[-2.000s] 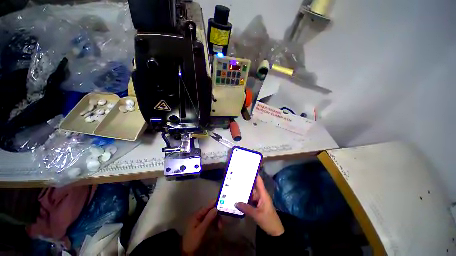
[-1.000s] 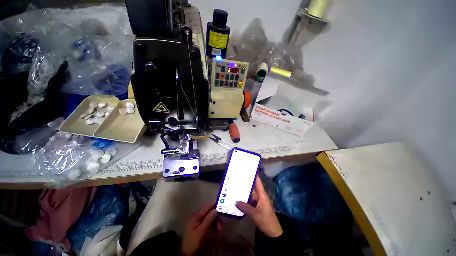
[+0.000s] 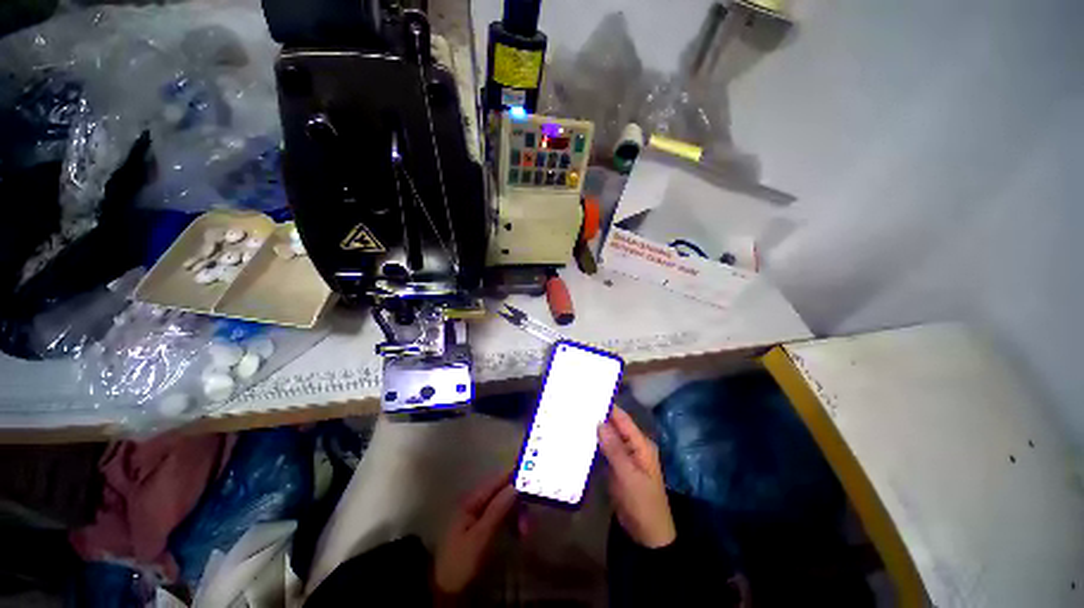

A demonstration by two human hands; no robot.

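A smartphone (image 3: pixel 569 424) with a bright white screen is held upright, slightly tilted, below the table's front edge. My left hand (image 3: pixel 477 537) holds its lower left corner; part of the fingers is hidden behind the phone. My right hand (image 3: pixel 638 479) is at its right edge, with the thumb beside the screen and the other fingers mostly out of sight. Left of the phone stands the black sewing machine head (image 3: pixel 369 178), with the shiny metal work plate (image 3: pixel 427 388) below it and no cloth on the plate.
A two-compartment tray (image 3: pixel 276 292) with white buttons and a plastic bag of buttons (image 3: pixel 226 371) lie left. Right of the machine are the control panel (image 3: pixel 544 154), black bottle (image 3: pixel 516 69), red-orange handle (image 3: pixel 559 299), silvery tool (image 3: pixel 529 322) and white box (image 3: pixel 680 272). Another tabletop (image 3: pixel 963 463) is at right.
My right thumb has moved off the lower screen to the phone's right edge. The camera view has shifted slightly. The phone is still held in about the same place.
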